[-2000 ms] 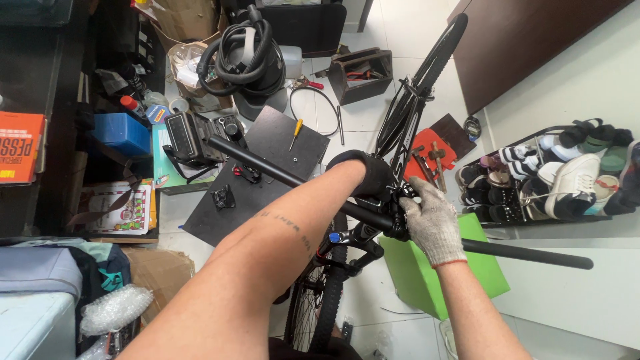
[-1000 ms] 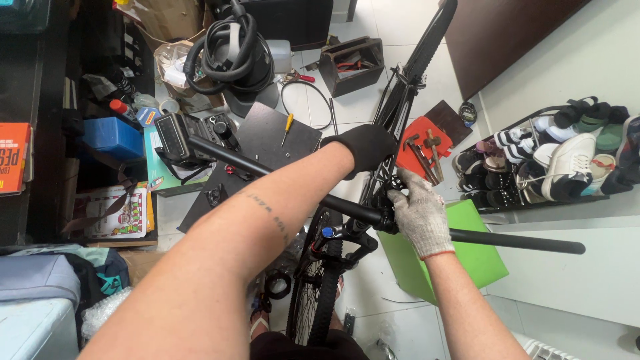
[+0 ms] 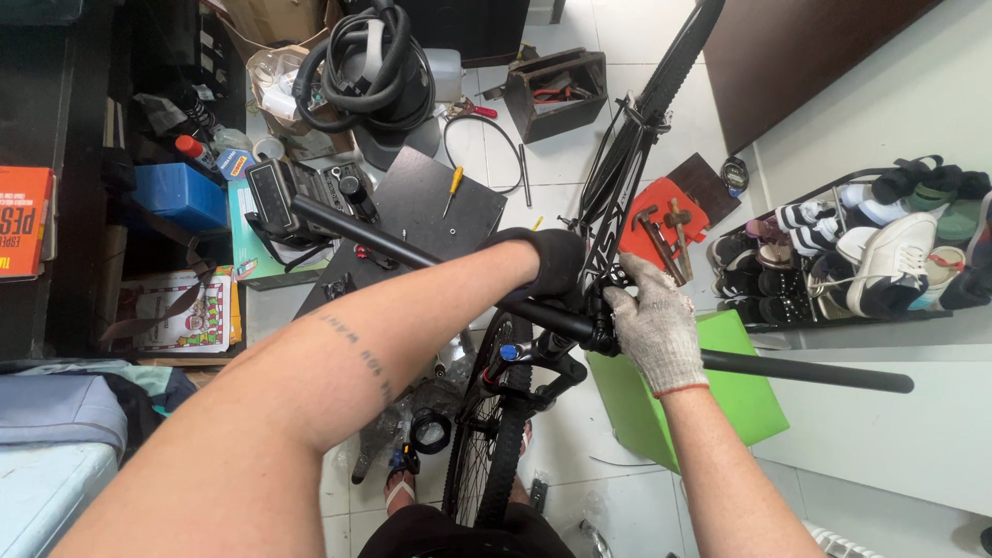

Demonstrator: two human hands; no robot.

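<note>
A bicycle stands upright between my legs, its black handlebar (image 3: 806, 370) running across the view and its front wheel (image 3: 505, 442) near my feet. My left hand (image 3: 549, 260), in a black glove, is at the frame tube (image 3: 612, 225) just behind the handlebar; its fingers are hidden, so its grip cannot be told. My right hand (image 3: 657, 325), in a grey knitted glove with a red cuff edge, touches the stem area at the middle of the handlebar, thumb and fingers bent around small black parts there. The suspension fork (image 3: 535, 356) with a blue cap sits below the handlebar.
Two hammers (image 3: 659, 244) lie on a red cloth right of the frame. A yellow screwdriver (image 3: 456, 182) lies on a dark board (image 3: 415, 182). Around stand an open wooden toolbox (image 3: 535, 116), a vacuum cleaner (image 3: 411, 93), a socket set (image 3: 322, 186), a green box (image 3: 744, 387) and a shoe rack (image 3: 821, 322).
Both hands stay around the stem and frame. The bicycle's rear end leans slightly differently in the view; no grip has plainly changed.
</note>
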